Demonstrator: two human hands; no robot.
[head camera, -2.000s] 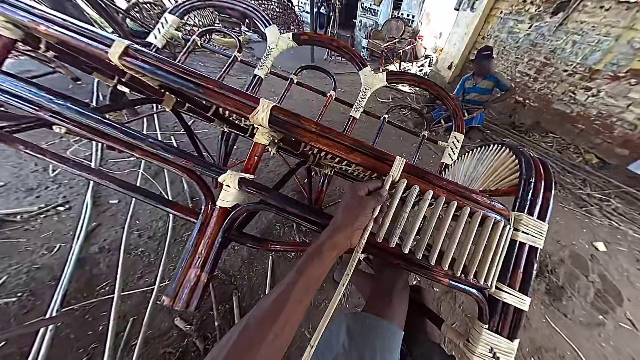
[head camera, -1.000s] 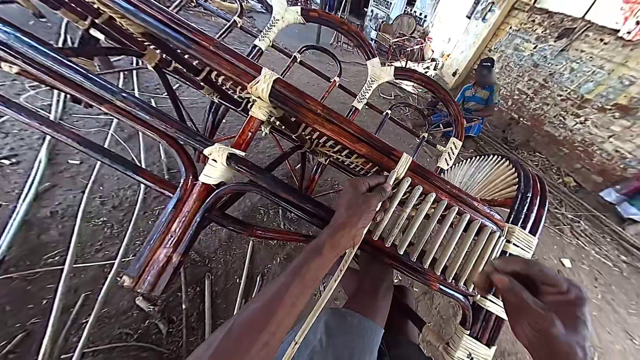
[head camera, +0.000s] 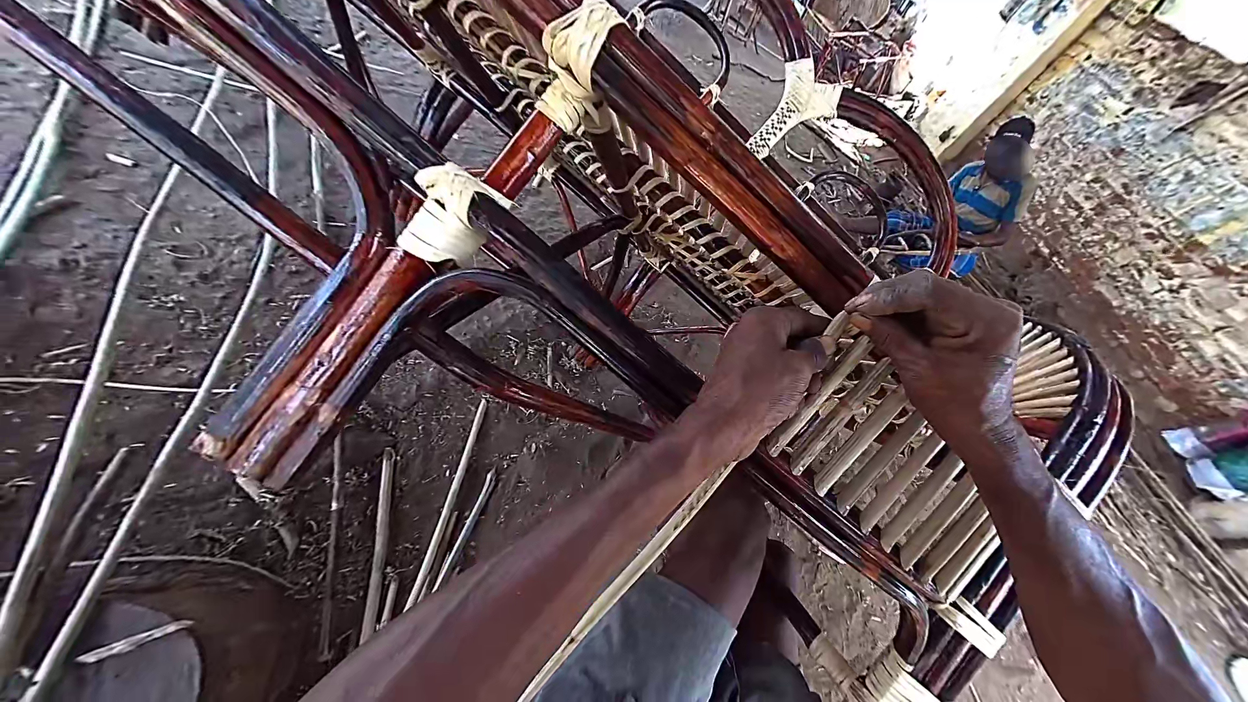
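A dark red-brown varnished cane furniture frame (head camera: 741, 205) lies across the view, its joints bound with pale cane strip (head camera: 444, 216). Near the upper pole, my left hand (head camera: 770, 375) grips a long pale cane strip (head camera: 634, 575), whose tail runs down past my forearm. Close beside it, my right hand (head camera: 941, 341) pinches the strip's upper part between thumb and fingers. Below both hands, a row of pale slats (head camera: 902, 468) spans two dark poles. The strip's exact path at the pole is partly hidden by my fingers.
Long cane rods (head camera: 146, 468) and cut pieces (head camera: 380, 546) lie on the dirt floor at left. A person in a blue striped shirt (head camera: 980, 205) sits by the brick wall (head camera: 1150, 175). A curved end with fanned slats (head camera: 1048, 375) is at right.
My right hand, out of view at first and then low by the slats' right end, has come up beside my left hand onto the strip. The view has moved closer to the frame.
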